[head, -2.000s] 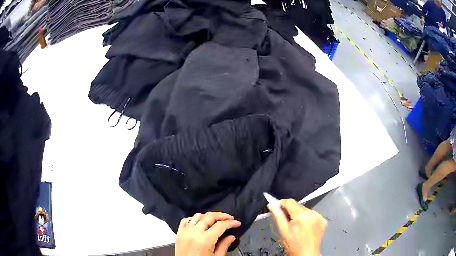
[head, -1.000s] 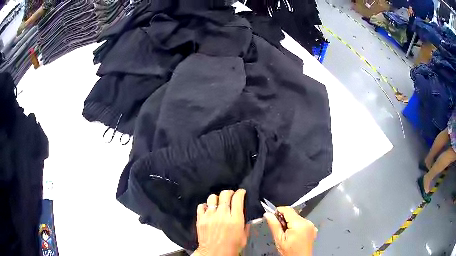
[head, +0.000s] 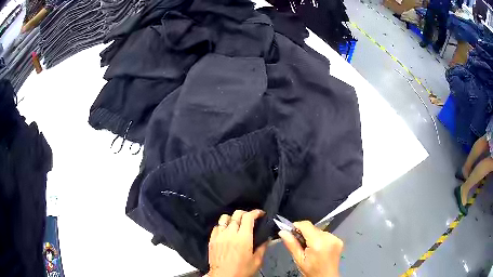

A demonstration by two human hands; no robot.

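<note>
Black trousers or shorts (head: 221,103) lie spread over the table's near edge, with the gathered elastic waistband (head: 216,154) towards me. A pale thread (head: 177,195) lies on the dark cloth inside the waist opening. My left hand (head: 235,246), with a ring on one finger, grips the garment's near edge. My right hand (head: 316,251) holds small thread snips (head: 286,224), their pointed silver blades towards the cloth beside my left fingers. The handles are mostly hidden in my right hand. Whether the tips touch the cloth cannot be told.
More black garments (head: 140,59) with hanging loops lie ahead. A black heap (head: 24,189) is at left, near a phone or case (head: 51,249). Folded grey-black garments (head: 75,32) are at the far left. A person's legs (head: 475,170) and blue bins (head: 447,116) are at right.
Since two seconds ago my left hand has shifted right and holds the cloth nearer the snips. In the last second the snips have moved slightly left, closer to my left fingers.
</note>
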